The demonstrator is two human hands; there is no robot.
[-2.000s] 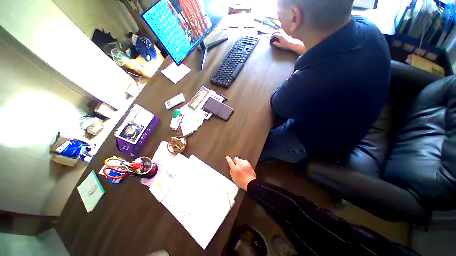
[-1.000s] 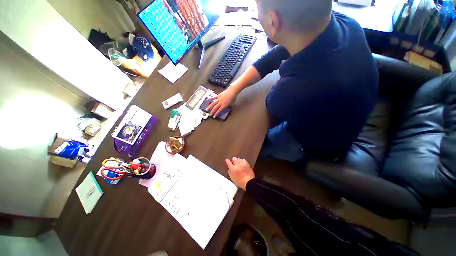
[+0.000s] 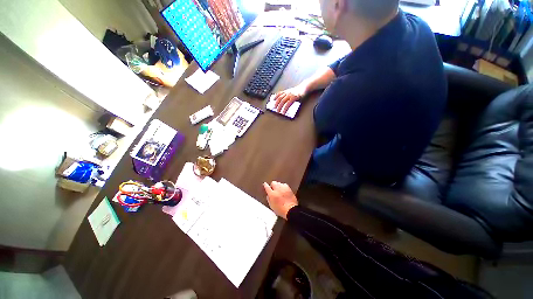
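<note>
My right hand (image 3: 281, 199) rests on the near desk edge, holding nothing, with one finger held apart. White paper sheets (image 3: 234, 228) lie just left of it, partly over a pink sheet (image 3: 188, 182). A pale, blurred shape (image 3: 184, 294) is cut off at the bottom edge; I cannot tell if it is my left hand. The seated person's hand (image 3: 286, 99) lies on a smartphone (image 3: 289, 111) with a lit, pale screen, flat on the desk near the keyboard (image 3: 272, 67). A pale calculator (image 3: 236, 120) lies beside it.
The seated person (image 3: 383, 87) is by a black armchair (image 3: 491, 169). A monitor (image 3: 201, 35) and mouse (image 3: 322, 42) are at the far end. A purple box (image 3: 155, 149), gold-brown ornament (image 3: 204, 166), pen cup (image 3: 168, 194) and green-edged pad (image 3: 104, 221) stand or lie on the desk.
The seated person's hand left the mouse and took the phone off the calculator, moving it right beside the keyboard. The phone's screen is now lit. My right hand has stayed put.
</note>
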